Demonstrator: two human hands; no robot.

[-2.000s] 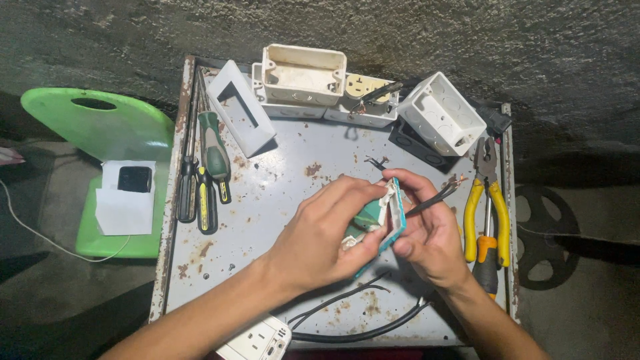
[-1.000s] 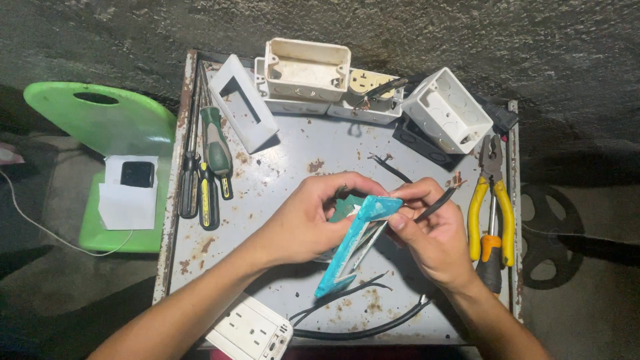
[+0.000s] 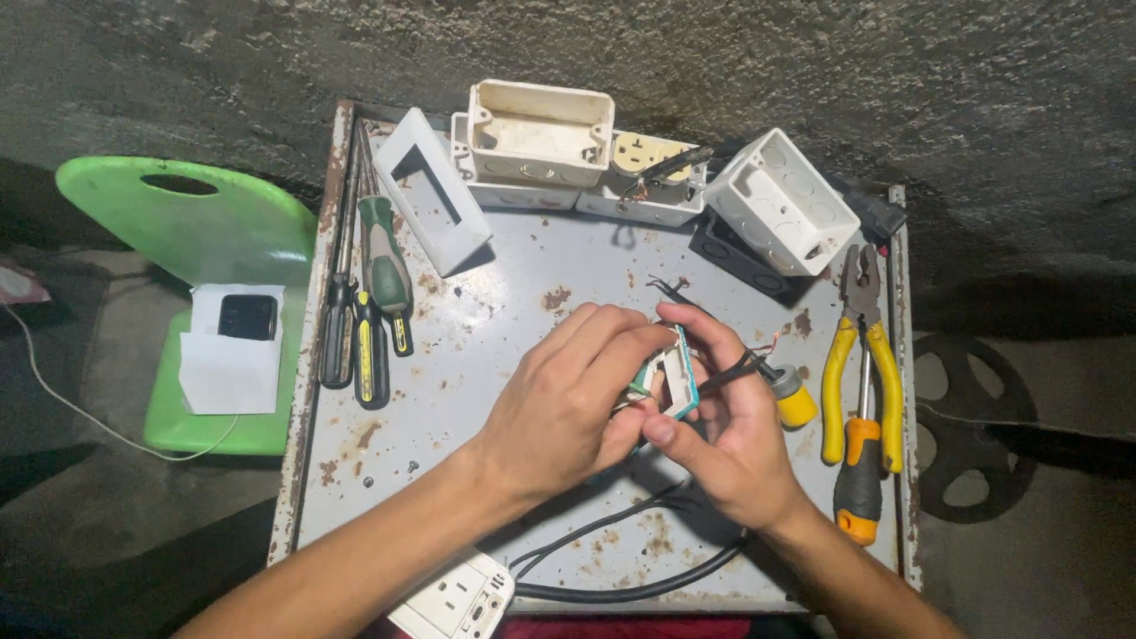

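Over the middle of the metal table, my left hand (image 3: 577, 386) and my right hand (image 3: 732, 417) together hold a teal-edged plastic frame (image 3: 679, 377) with a white inner side. The frame is tilted on edge, and my fingers hide much of it. My left fingers also pinch a green piece (image 3: 641, 382) at its near side; what it is cannot be told. A black cable (image 3: 732, 371) with bare copper ends passes by my right fingers. Below my hands, another black cable (image 3: 639, 593) runs beside a white outlet with sockets and ports (image 3: 457, 595).
White electrical boxes (image 3: 541, 133) and a white cover plate (image 3: 432, 191) stand at the back. Screwdrivers (image 3: 371, 355) lie left; yellow-handled pliers (image 3: 861, 355) and an orange-black screwdriver (image 3: 858, 479) lie right, near a yellow-capped item (image 3: 794, 397). A green chair (image 3: 177, 382) holds a phone (image 3: 248, 317).
The teal frame has been turned in my hands: its teal face showed a second ago, and its white inner side shows now. The yellow-capped item has come into view beside my right hand.
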